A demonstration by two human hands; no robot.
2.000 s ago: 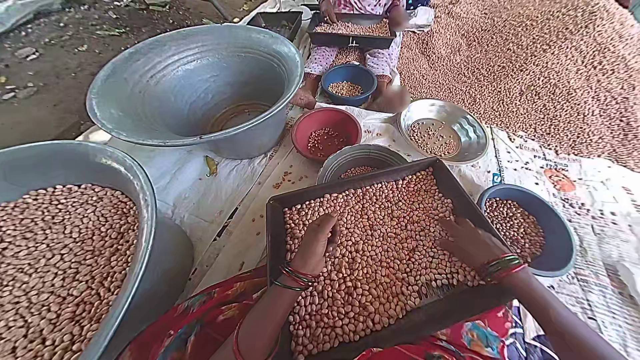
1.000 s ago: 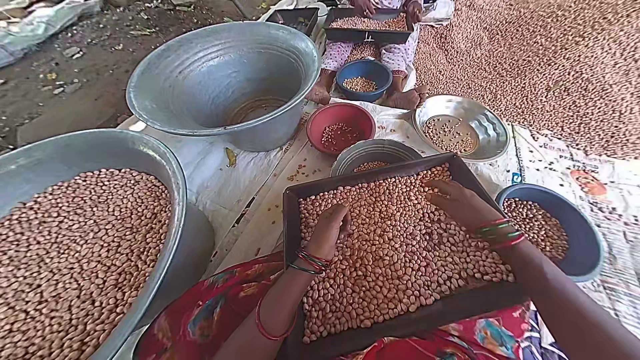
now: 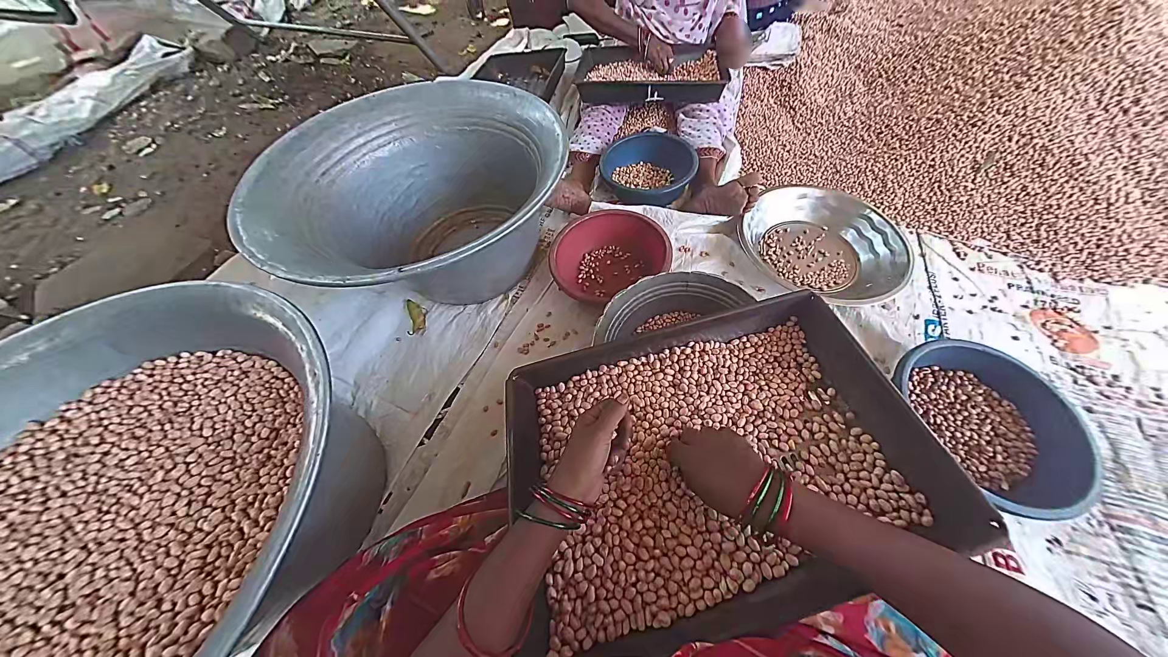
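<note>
A dark rectangular tray (image 3: 912, 438) rests tilted across my lap, spread with shelled peanuts (image 3: 657, 547). My left hand (image 3: 598, 447) is over the left part of the tray, its fingers curled; whether nuts are between them I cannot tell. My right hand (image 3: 721, 465) reaches to the tray's middle, back of the hand up, with the fingertips hidden against the peanuts. Bangles circle both wrists. Just beyond the tray stand a grey ribbed bowl (image 3: 630, 306) and a red bowl (image 3: 652, 239), each with some nuts. A blue basin (image 3: 1068, 456) of darker nuts stands at the right.
A large metal tub (image 3: 315, 365) full of peanuts stands at left, a wide metal basin (image 3: 365, 173) behind it. A steel dish (image 3: 890, 246) holds nuts. Opposite, a person works over another tray (image 3: 652, 92), a blue bowl (image 3: 680, 160) between their feet. A peanut heap (image 3: 958, 119) covers the upper right.
My right hand has moved from the tray's far right part to its middle, close to my left hand. Bare patches of tray floor now show among the nuts at the right.
</note>
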